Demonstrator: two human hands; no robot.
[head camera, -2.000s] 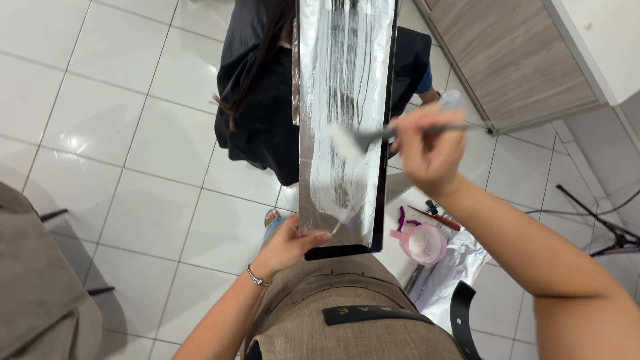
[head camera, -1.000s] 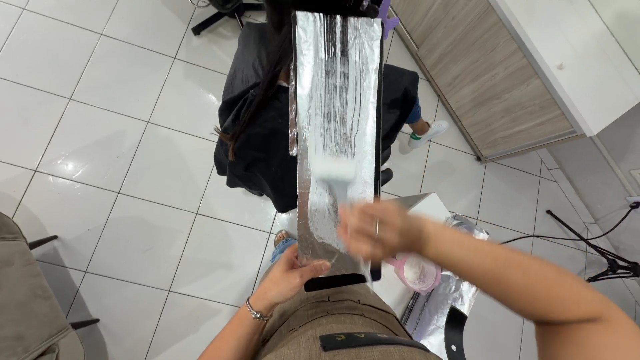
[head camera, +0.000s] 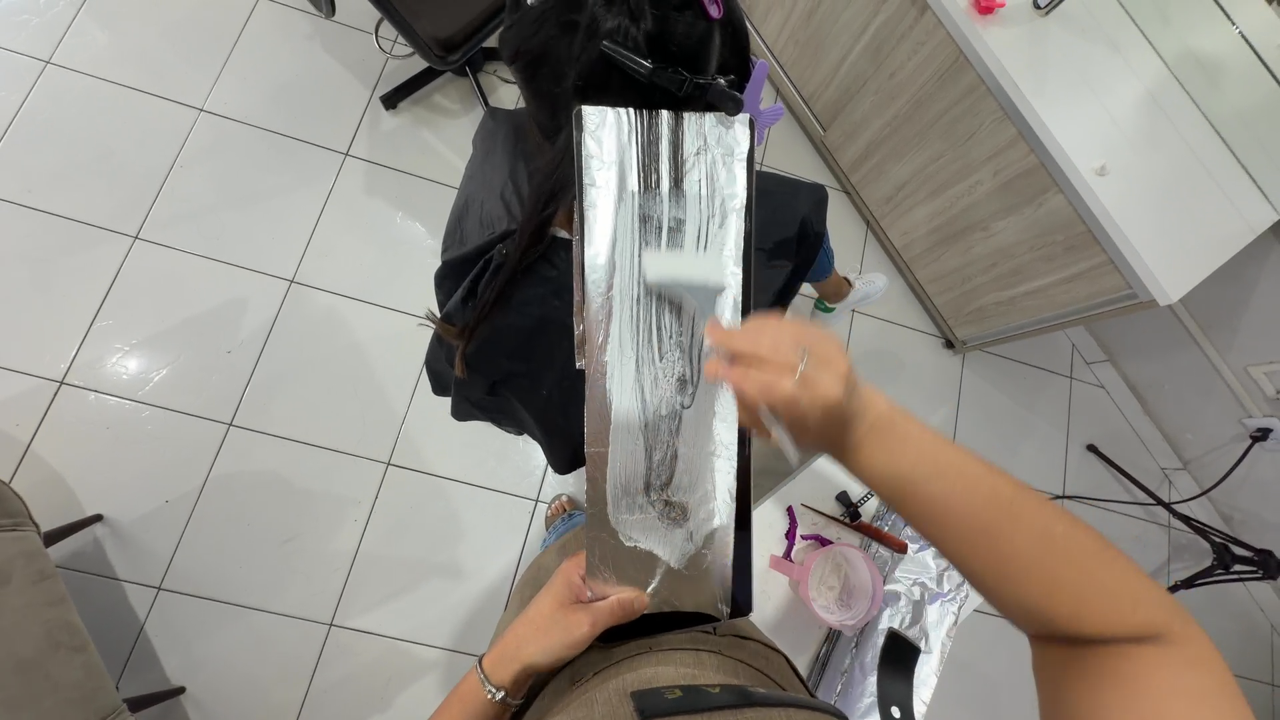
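Observation:
A sheet of aluminium foil (head camera: 625, 420) lies on a long dark board (head camera: 743, 560) that stretches from a seated person's dark hair (head camera: 560, 50) toward my apron. Strands of hair (head camera: 660, 420) rest on the foil, coated in white cream. My left hand (head camera: 575, 612) grips the near left corner of foil and board, thumb on top. In my right hand (head camera: 785, 380) is a tint brush (head camera: 690, 272), its wide, cream-covered bristles over the upper middle of the strands; the hand is slightly blurred. A pink bowl (head camera: 843, 588) of white cream sits at lower right.
By the bowl lie a brown-handled comb (head camera: 857, 528), purple clips (head camera: 792, 532) and foil sheets (head camera: 925, 575). A black cape (head camera: 500, 370) covers the seated person. A wood-fronted cabinet (head camera: 930, 170) stands at upper right, a black tripod (head camera: 1215, 550) at right, a chair (head camera: 50, 620) at lower left.
My right hand with the brush moved from the right of the foil onto its middle, then up toward the far end. My left hand keeps its hold on the near corner.

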